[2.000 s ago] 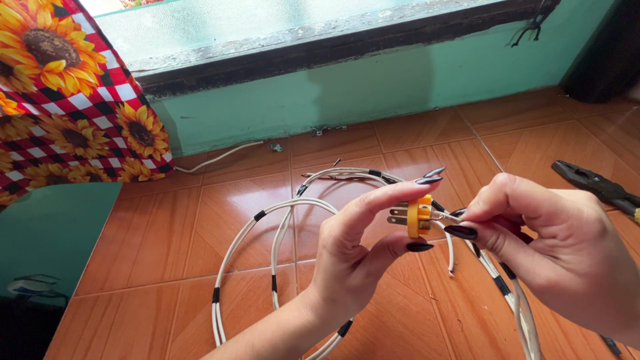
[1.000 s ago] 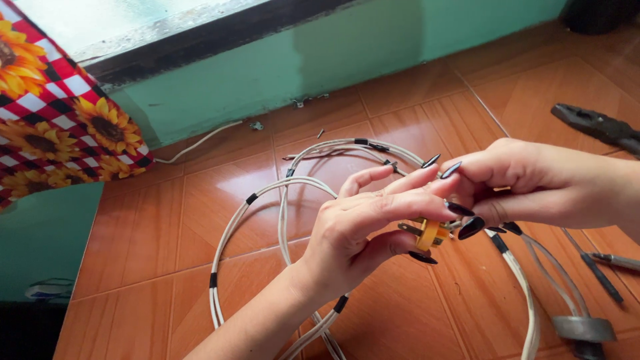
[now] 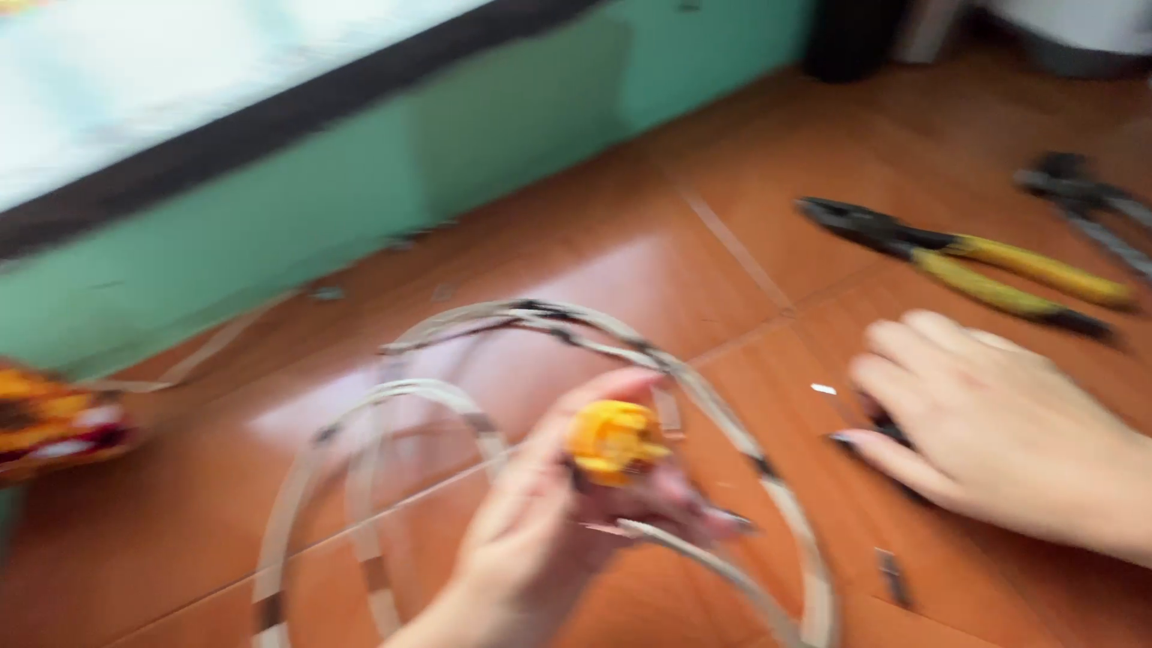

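My left hand (image 3: 549, 504) holds a yellow electrical plug part (image 3: 615, 441) between its fingers, above the coiled white cable (image 3: 792, 504) with bands of black tape. One white cable end (image 3: 643, 531) passes close under the left hand's fingers. To the right, my right hand (image 3: 972, 414) is low over the tiled surface, fingers bent over a dark thing (image 3: 886, 427) that is mostly hidden. Whether it is gripped cannot be told. The picture is blurred.
Pliers with yellow handles (image 3: 981, 261) lie beyond my right hand, with another metal tool (image 3: 1080, 193) farther right. A small dark piece (image 3: 893, 578) lies near the front. A green wall (image 3: 360, 207) borders the surface, and a sunflower cloth (image 3: 54, 423) hangs at left.
My right hand has left the plug part and moved right, down to the surface. My left hand still holds the yellow part. The view has swung to the right.
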